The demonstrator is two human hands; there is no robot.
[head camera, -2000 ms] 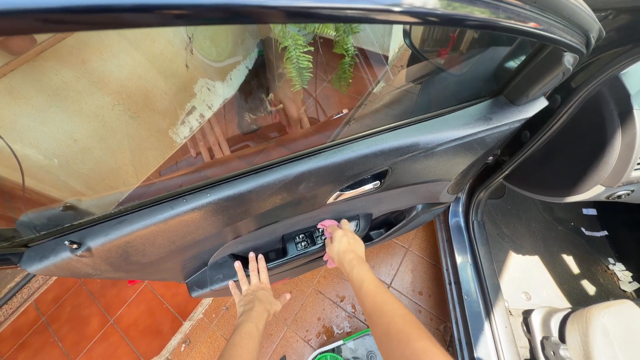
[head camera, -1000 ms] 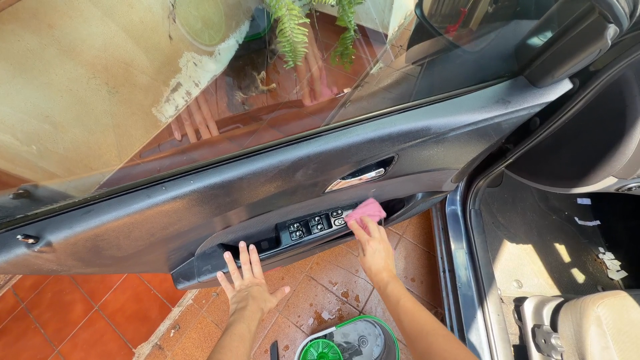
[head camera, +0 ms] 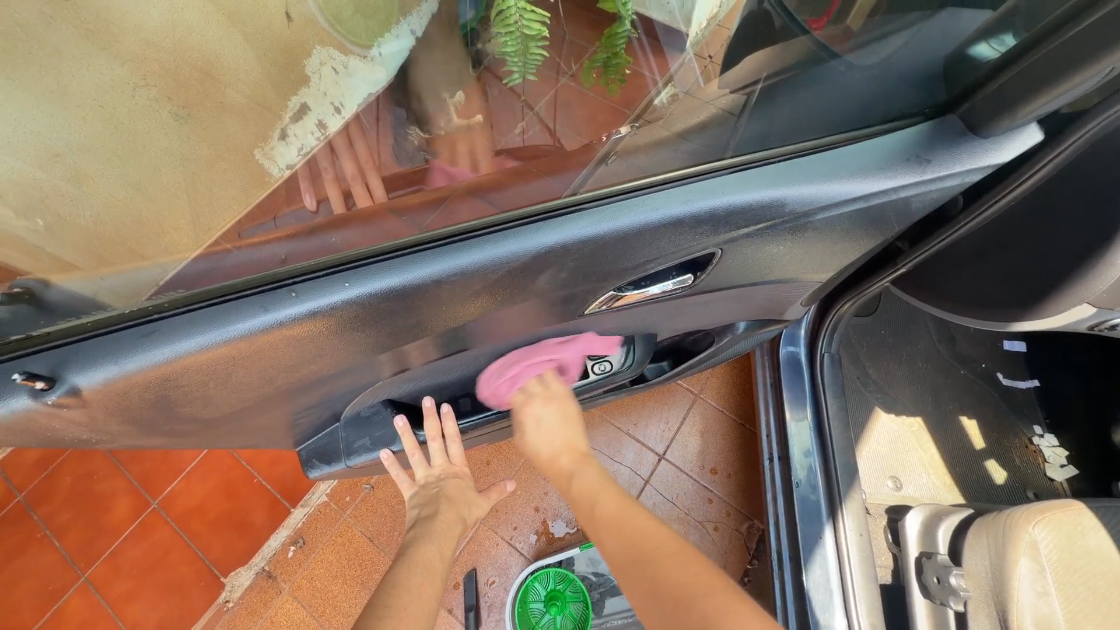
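Note:
A pink cloth [head camera: 534,360] lies over the window switch panel [head camera: 604,366] on a dark car door's armrest, covering most of the switches. My right hand [head camera: 549,420] grips the cloth from below, slightly blurred. To its left, my left hand [head camera: 442,468] is spread, its fingertips resting on the armrest [head camera: 366,437] beside the pull recess. A chrome inner door handle [head camera: 643,291] sits above and to the right of the cloth. Both hands and the cloth are mirrored in the door's window glass [head camera: 219,131].
Below the door, a bucket with a green spin basket [head camera: 553,602] stands on the tiled floor [head camera: 691,446], beside a dark, narrow tool [head camera: 471,599]. At right are the door sill [head camera: 792,472], a ribbed floor mat [head camera: 910,376] with paper scraps, and a beige seat [head camera: 1050,560].
My right hand has moved the cloth leftward along the armrest, from the right end of the switch panel to over the switches. The cloth is more spread out. My left hand stays by the armrest.

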